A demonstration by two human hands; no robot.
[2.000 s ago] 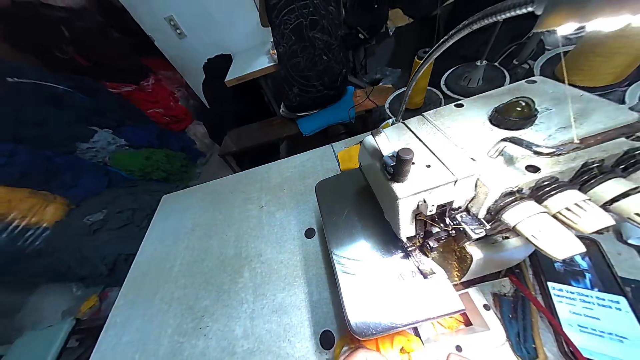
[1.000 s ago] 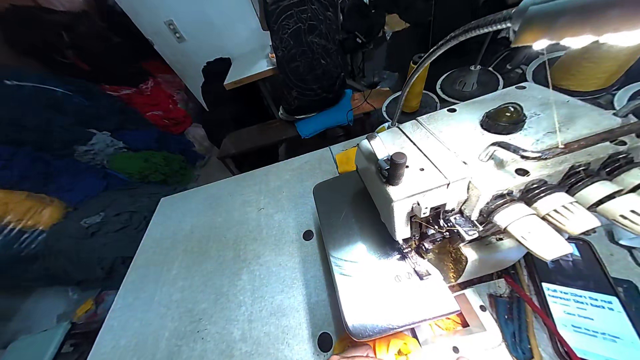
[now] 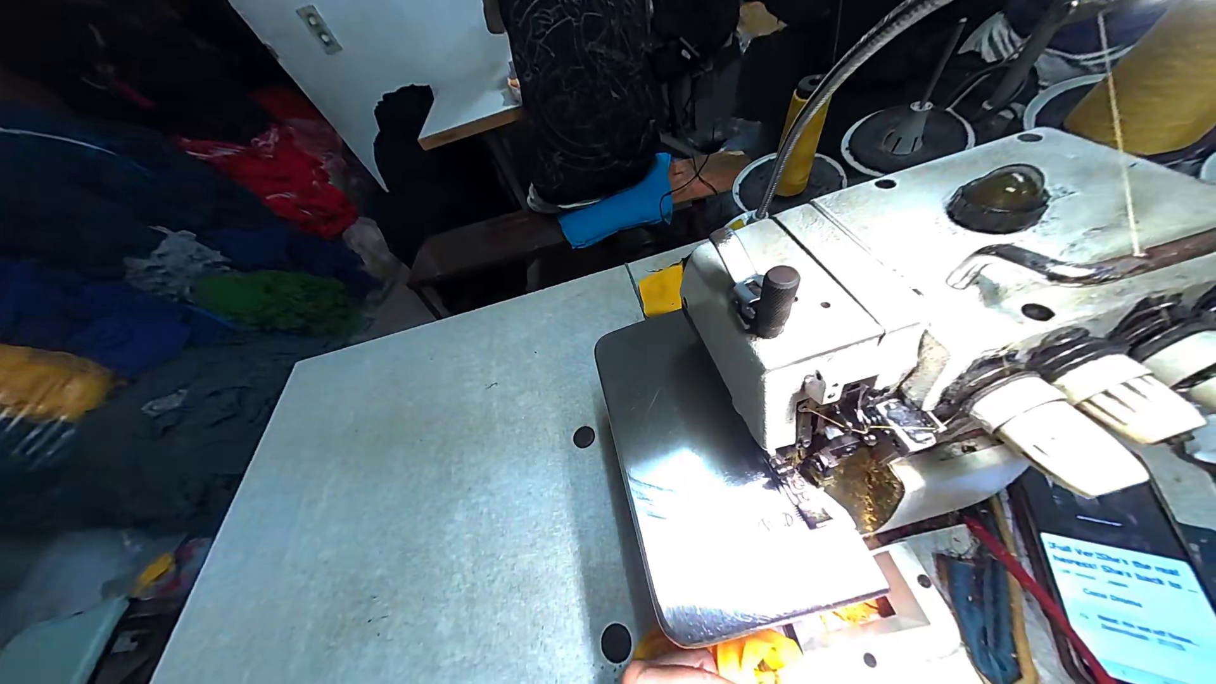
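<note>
At the bottom edge, the fingers of what looks like my left hand (image 3: 676, 668) pinch bunched orange cloth (image 3: 757, 655), just below the front edge of the polished metal cloth plate (image 3: 655, 418). More orange cloth shows through an opening under the plate's right corner. Most of this hand is cut off by the frame. My right hand is out of view. An overlock sewing machine (image 3: 807, 285) stands over the plate, its presser foot (image 3: 803, 499) down near the plate's right side; no cloth shows under the foot.
The pale machine table (image 3: 427, 475) extends left. White tension knobs (image 3: 1064, 432), a lit smartphone (image 3: 1111, 589) and a red cord (image 3: 1035, 594) lie at right. Yellow thread cones (image 3: 800, 142) stand behind. Piles of dark, red (image 3: 294, 180) and green cloth (image 3: 275, 299) lie beyond the table's left edge.
The lamp head at the upper right has gone out of view. The hand stays at the bottom edge by the orange cloth.
</note>
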